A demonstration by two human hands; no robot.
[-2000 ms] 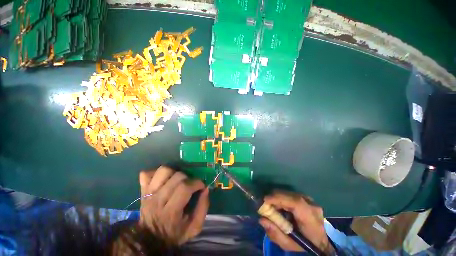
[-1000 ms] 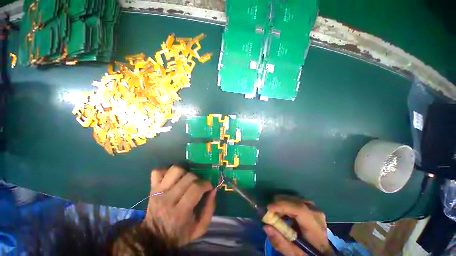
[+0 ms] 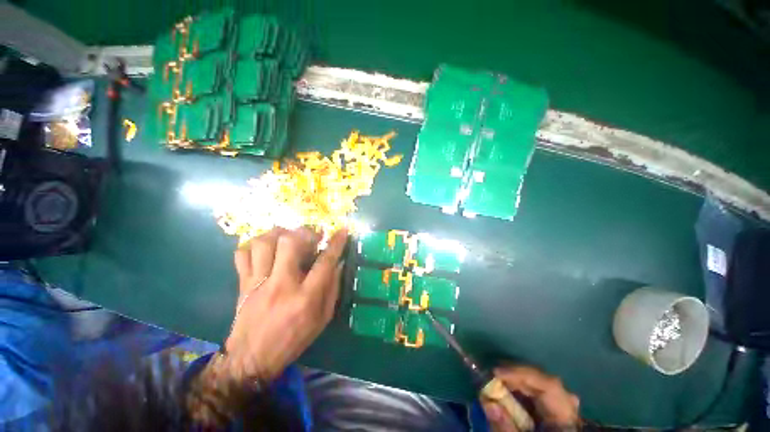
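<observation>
The PCB panel being worked lies near my body, with orange flex circuits along its centre seam. My right hand holds the soldering iron by its tan collar, and its thin tip points at the panel's lower middle. My left hand is at the near edge of the loose orange FPC pile, left of the panel. Its fingertips are at the pile; glare hides whether they pinch a piece. A thin strand of solder wire shows faintly along this hand.
Waiting PCB panels lie at top centre; stacked panels with orange bits stand upper left. A whitish cup with silvery bits is at right, beside a black box. A black unit with a round grille is far left. A whitish rail runs behind.
My left hand has moved from the panel, up and left to the FPC pile. The iron's tip has stayed near the panel. The view has shifted, showing more at left and top.
</observation>
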